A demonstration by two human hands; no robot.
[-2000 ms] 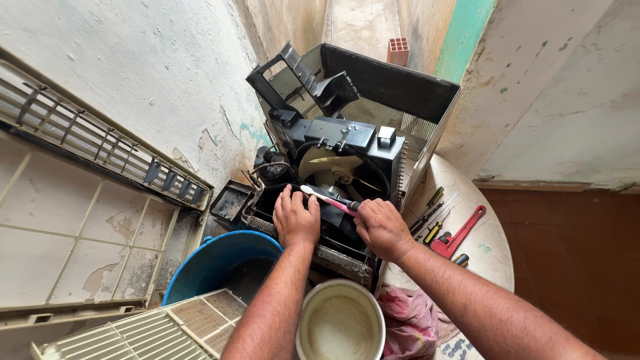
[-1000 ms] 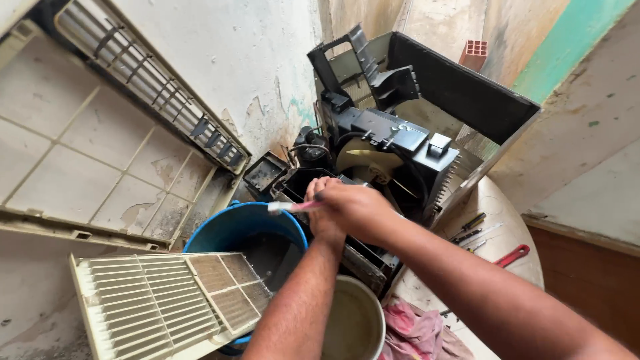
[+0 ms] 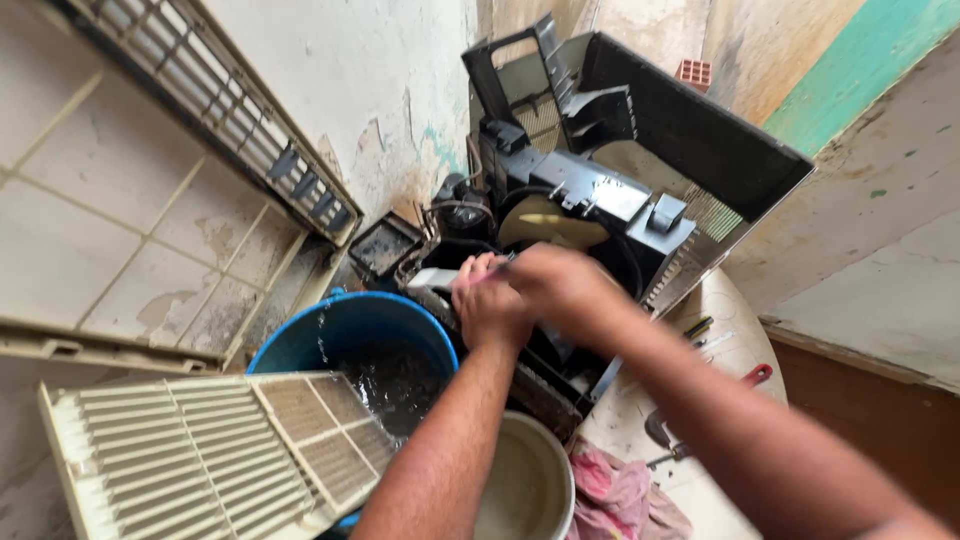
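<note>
My right hand (image 3: 562, 289), blurred, is closed on a pink-handled brush (image 3: 433, 279) whose pale head points left, past my left fingers. Just under it is my left hand (image 3: 491, 304), its fingers bent at the near edge of an opened air conditioner chassis (image 3: 592, 184); whether they grip anything is hidden. Behind both hands shows a pale fan blade (image 3: 551, 223) inside the black housing. Drops fall at the left side of a blue bucket (image 3: 442, 330) holding dark water.
A cream louvred grille (image 3: 187, 450) leans on the bucket. Nearby are a pale tub (image 3: 566, 480), a pink stained cloth (image 3: 611, 480) and a round table (image 3: 742, 330) with a red-handled tool (image 3: 757, 375). A larger frame (image 3: 247, 135) stands left; a black-lined casing (image 3: 675, 127) is behind.
Both hands were apart at the chassis front two seconds ago; now they overlap, the right over the left. The brush head has swung to point left, towards the bucket side. Drops now show over the bucket.
</note>
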